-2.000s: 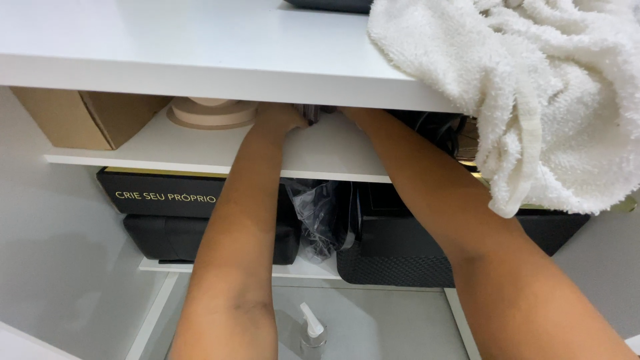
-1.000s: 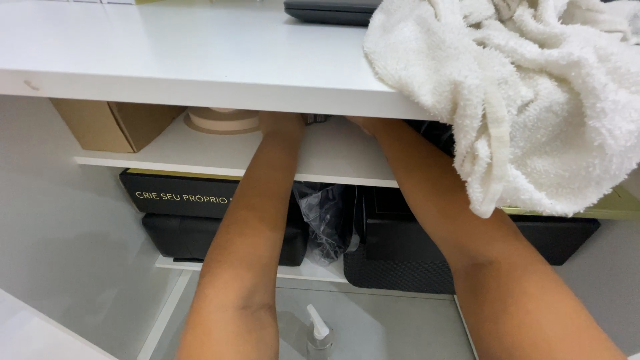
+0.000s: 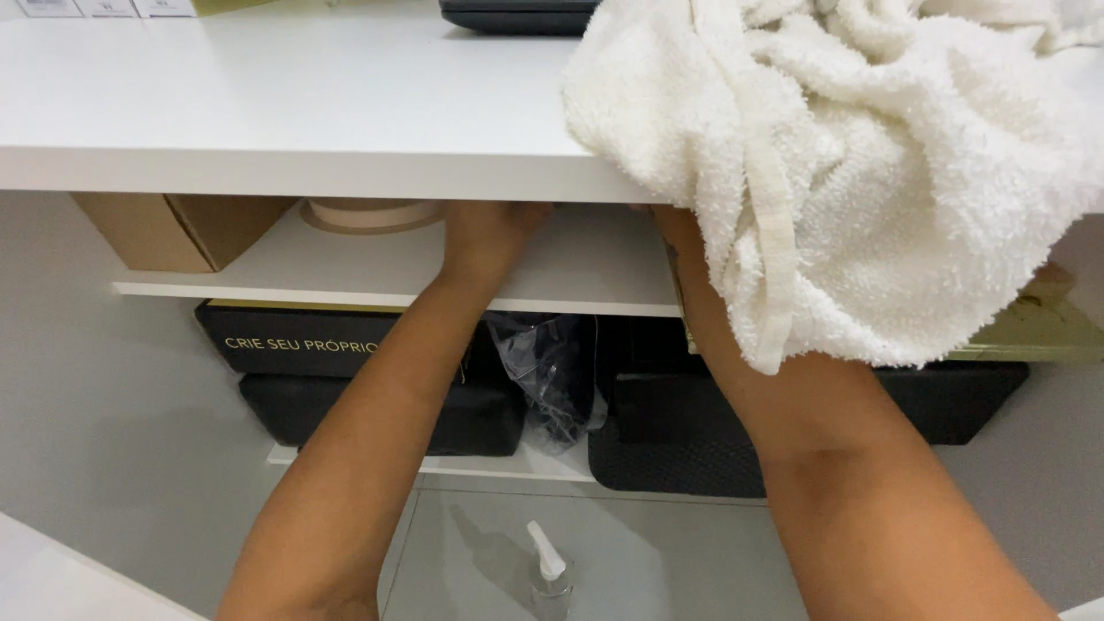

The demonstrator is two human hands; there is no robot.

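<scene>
Both forearms reach under the white countertop (image 3: 302,103) onto the upper shelf (image 3: 569,259). My left hand (image 3: 496,228) is partly seen at the back of the wrist, right of a round beige base (image 3: 375,214); its fingers are hidden under the counter edge. Of my right hand (image 3: 668,220) only a part by the wrist shows, beside the white terry towel (image 3: 845,190) that hangs over the edge and covers part of the forearm. Whether either hand holds anything is hidden. A gold edge of some item (image 3: 687,323) shows against the right forearm.
A cardboard box (image 3: 172,233) stands on the upper shelf at left. Below are a black box with gold lettering (image 3: 293,341), a black case (image 3: 474,414), a clear plastic bag (image 3: 552,379) and a black textured item (image 3: 681,466). A pump bottle (image 3: 550,573) stands on the floor. A dark device (image 3: 517,17) lies on the countertop.
My right hand has moved right, farther from the left one and partly behind the towel. A gold edge now shows beside the right forearm.
</scene>
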